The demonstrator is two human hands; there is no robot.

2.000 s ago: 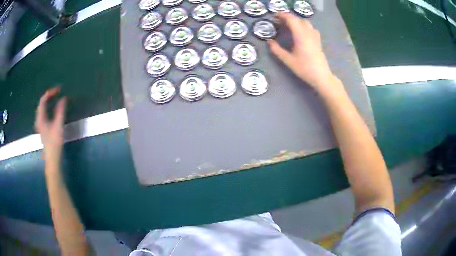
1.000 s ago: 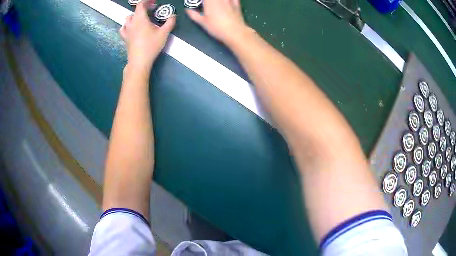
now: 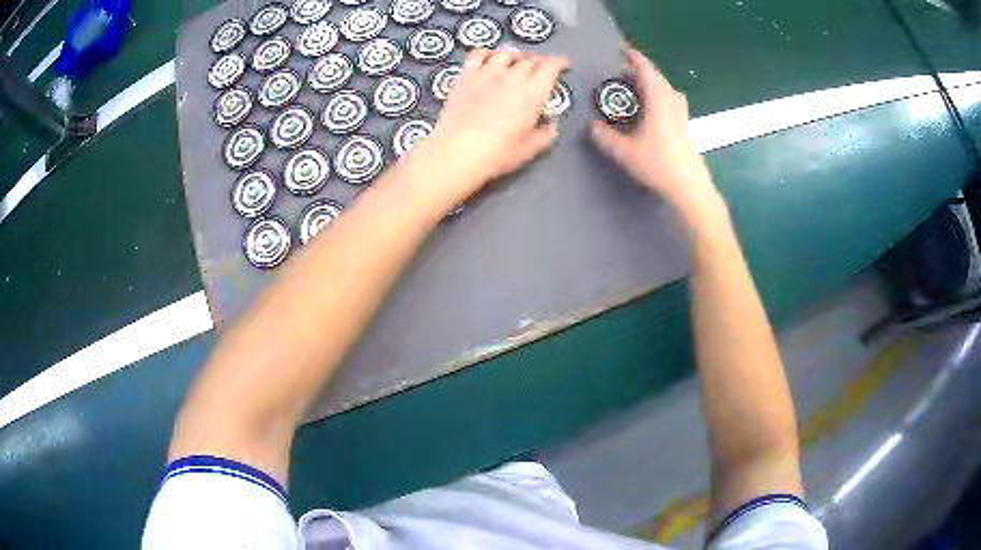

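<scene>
A grey loading board (image 3: 538, 258) lies on the green belt with several silver and black speaker drivers (image 3: 345, 111) in rows on it. My left hand (image 3: 500, 113) is over the board, its fingers at a driver (image 3: 556, 99) that is partly covered; whether it grips it is unclear. My right hand (image 3: 656, 134) holds another driver (image 3: 617, 100) between thumb and fingers near the board's right edge. My left forearm hides part of the nearer rows.
The green conveyor belt (image 3: 775, 64) with white lines runs behind and beside the board. A blue object (image 3: 95, 38) is at the upper left. A dark object (image 3: 934, 258) stands at the right, above a grey floor with a yellow line.
The view has swung back from the belt at the left to the board. Both hands have moved from drivers on the belt to the board, the right now with a driver.
</scene>
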